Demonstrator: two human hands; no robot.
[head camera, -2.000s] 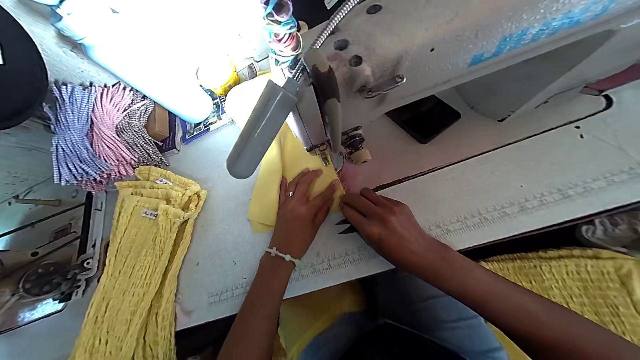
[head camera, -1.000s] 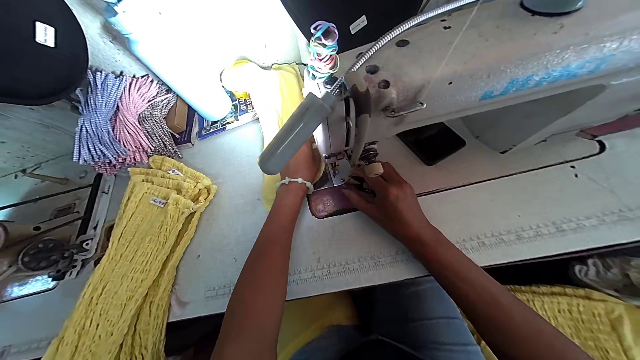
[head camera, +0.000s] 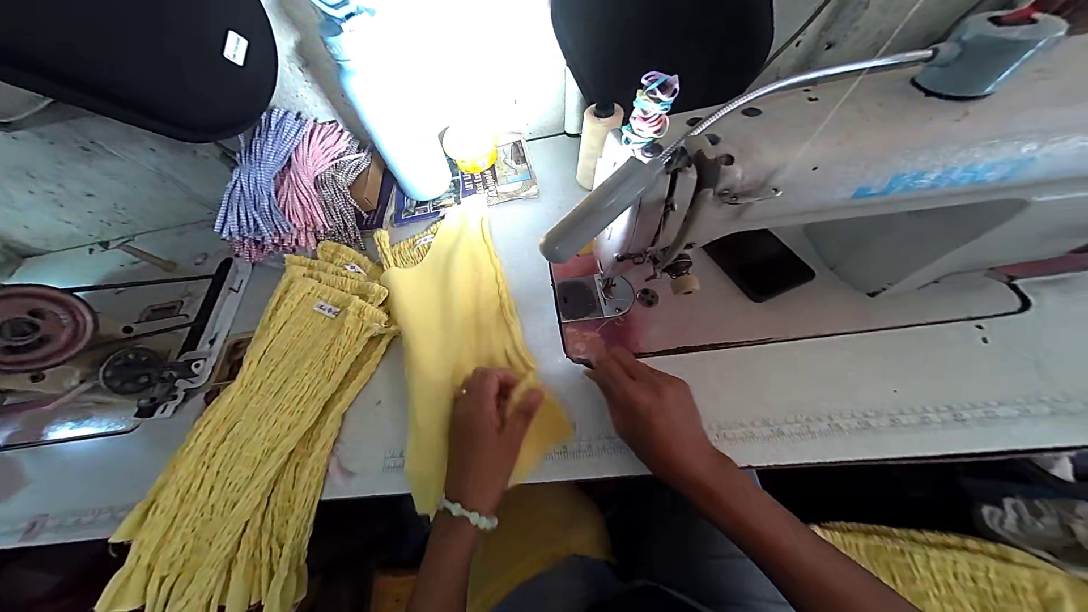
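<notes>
My left hand (head camera: 493, 416), with a pale bead bracelet at the wrist, pinches a fold of a yellow fabric piece (head camera: 450, 314) that lies left of the sewing machine's needle. My right hand (head camera: 642, 399) is at the front corner of the machine bed, its fingertips together; whether something small is between them cannot be told. Behind it, the presser foot and needle (head camera: 608, 285) stand over the metal needle plate (head camera: 578, 299), with no cloth beneath. A grey lamp head (head camera: 595, 212) hangs beside the sewing machine's head (head camera: 663, 204).
Stacked yellow smocked garments (head camera: 280, 408) hang over the table edge at left. Behind them lie bundled checked cords (head camera: 289, 183). A black phone (head camera: 759, 263) rests under the machine arm. A second machine (head camera: 127, 340) is at far left, and more yellow cloth (head camera: 960, 565) is at lower right.
My left hand has come from beside the needle towards the front left, with the yellow fabric out from the machine. My right hand has drawn back from the needle area towards the front edge.
</notes>
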